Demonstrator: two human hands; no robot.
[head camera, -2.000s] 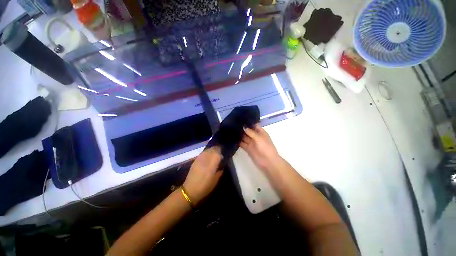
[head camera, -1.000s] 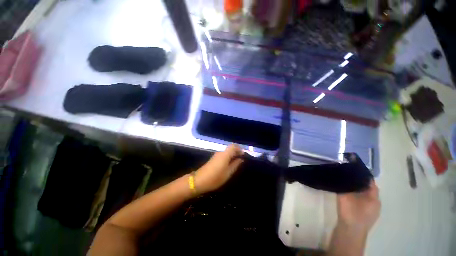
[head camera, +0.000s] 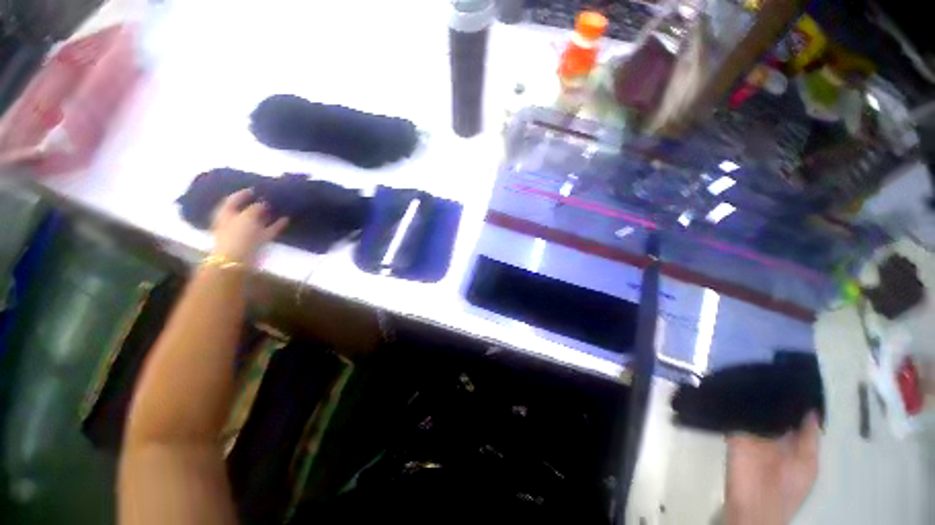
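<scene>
My left hand (head camera: 244, 228) is at the near stack of dark cut pieces (head camera: 318, 210) on the left, its fingers on the stack's left part; whether they grip a piece is blurred. My right hand (head camera: 771, 467) holds a black fabric piece (head camera: 754, 398) at the near right of the clear template (head camera: 759, 334). One black strip (head camera: 554, 303) lies flat along the template's near left edge. A dark band (head camera: 646, 318) crosses the template. A second dark stack (head camera: 333, 130) lies behind the first.
A blue pad with a dark shiny slab (head camera: 410, 234) lies between stack and template. A tumbler (head camera: 469, 77) and orange-capped bottle (head camera: 581, 51) stand behind. A pink basket (head camera: 77, 97) is far left. A brown scrap (head camera: 894, 286), dark tool (head camera: 864, 410) and red packet (head camera: 909, 385) lie right.
The view has swung left. My left hand has left the fabric near the template and reached the near left stack. My right hand still holds the black piece, now bunched up.
</scene>
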